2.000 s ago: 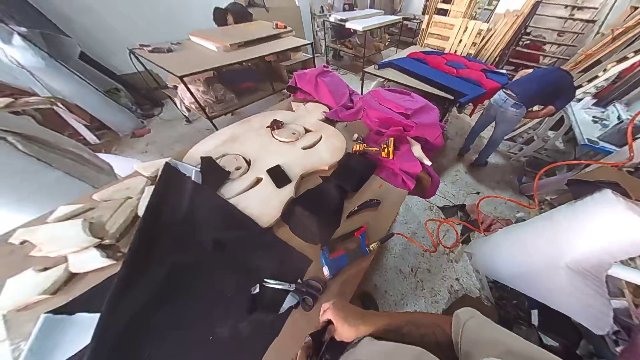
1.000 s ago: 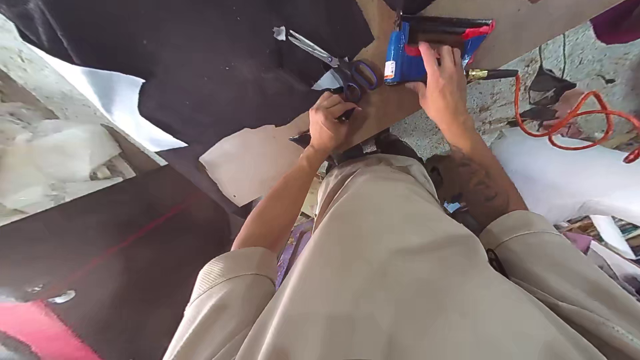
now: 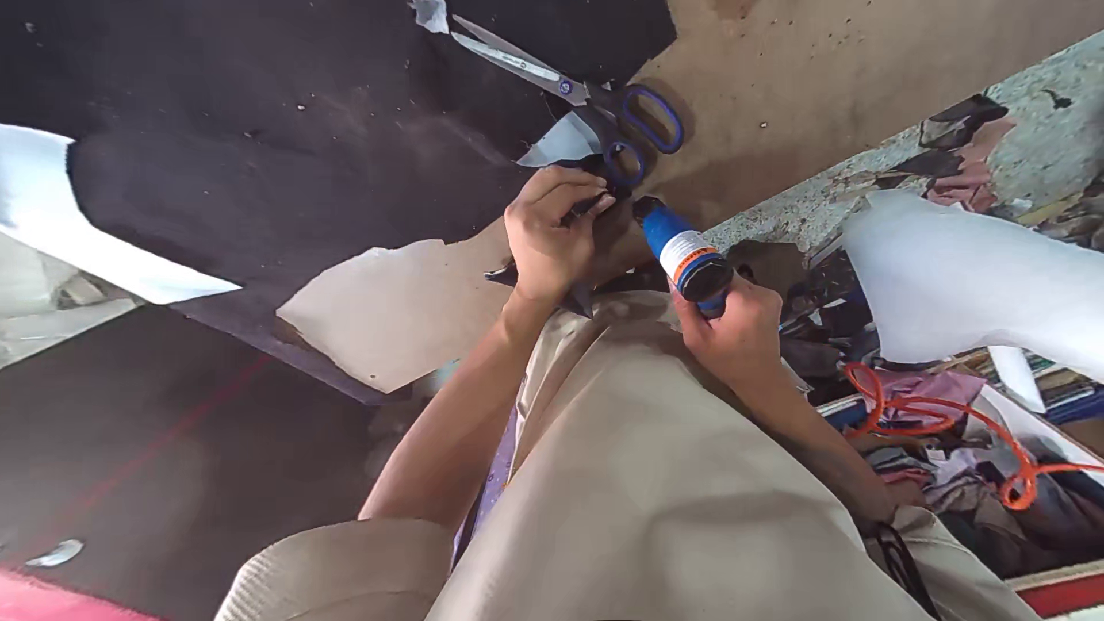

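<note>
My left hand (image 3: 552,228) pinches a piece of dark fabric (image 3: 586,207) at the near edge of the work surface. In my right hand (image 3: 733,332) is a blue pneumatic stapler (image 3: 686,250), its black nose pointing at the board close beside my left fingers. A pair of scissors with blue-lined handles (image 3: 582,95) lies just beyond my left hand, blades apart, partly over a large black fabric sheet (image 3: 302,112) and partly over the brown board (image 3: 776,86). My fingers hide much of the held piece.
A pale, irregular scrap (image 3: 388,310) lies left of my left forearm. White foam (image 3: 975,276) stands at the right, above fabric scraps (image 3: 949,466) and an orange air hose (image 3: 931,405). Speckled floor (image 3: 1044,147) with debris shows beyond the board's edge.
The stapler, lying on the board two seconds ago and under my right hand one second ago, is now lifted and turned toward my left hand. The view has swung down and closer.
</note>
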